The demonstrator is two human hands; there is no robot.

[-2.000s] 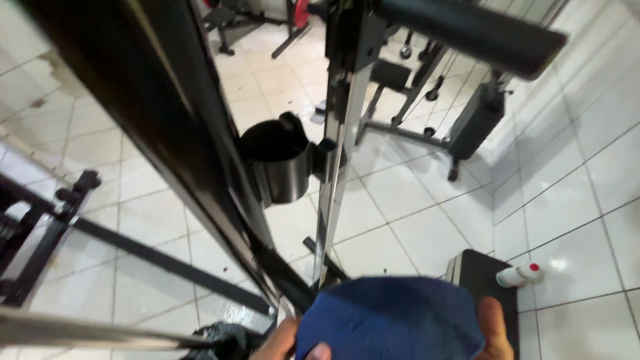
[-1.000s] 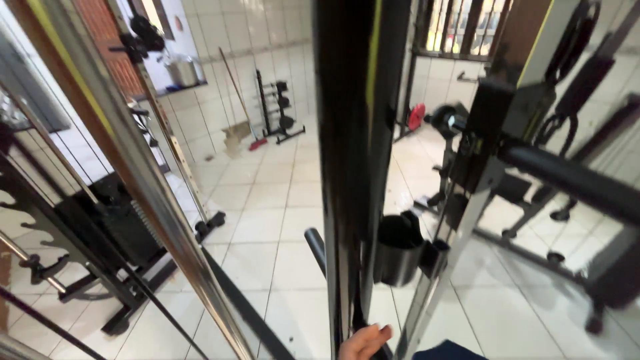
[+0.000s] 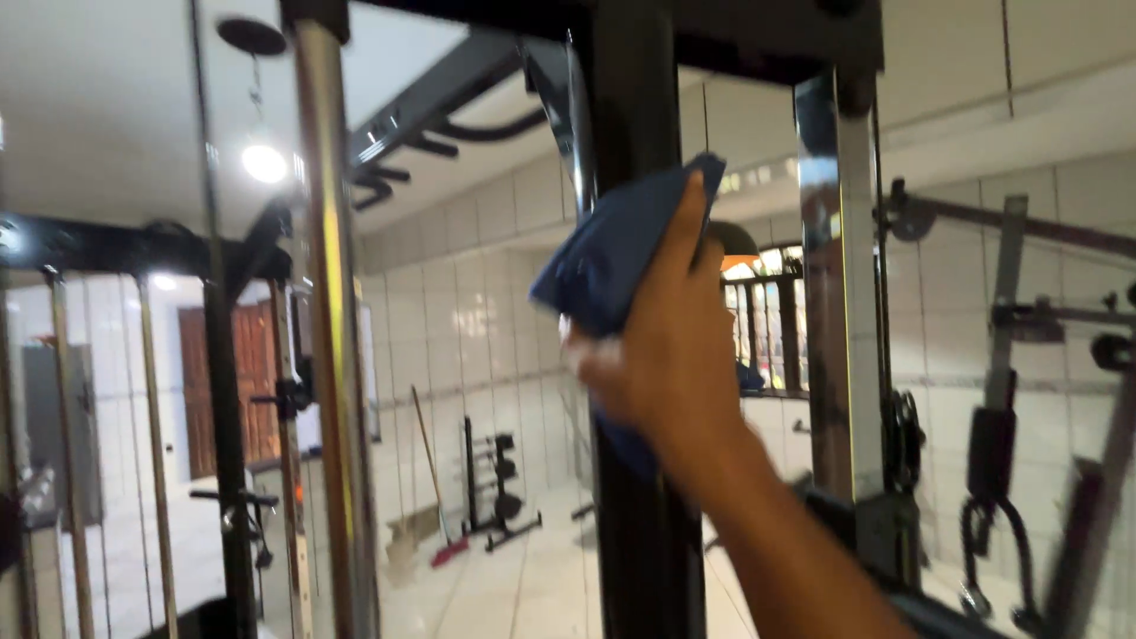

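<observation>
My right hand (image 3: pixel 679 355) is raised in the middle of the head view, its arm coming in from the lower right. It grips a folded dark blue cloth (image 3: pixel 621 240) and holds it against the black upright post (image 3: pixel 635 550) of a gym machine. The cloth wraps partly over the post, and a bit of blue shows below the hand too. The hand is somewhat blurred. My left hand is out of the frame.
A chrome guide rod (image 3: pixel 333 355) and cables stand left of the post. A square chrome upright (image 3: pixel 825 293) is at its right. A black beam (image 3: pixel 737 53) crosses overhead. Farther off are a weight rack (image 3: pixel 497 488), a broom (image 3: pixel 430 461) and another machine (image 3: pixel 994 426).
The view has swung up from the floor to the machine's top. The blue cloth, low in front two seconds ago between both hands, is now raised against the post in my right hand.
</observation>
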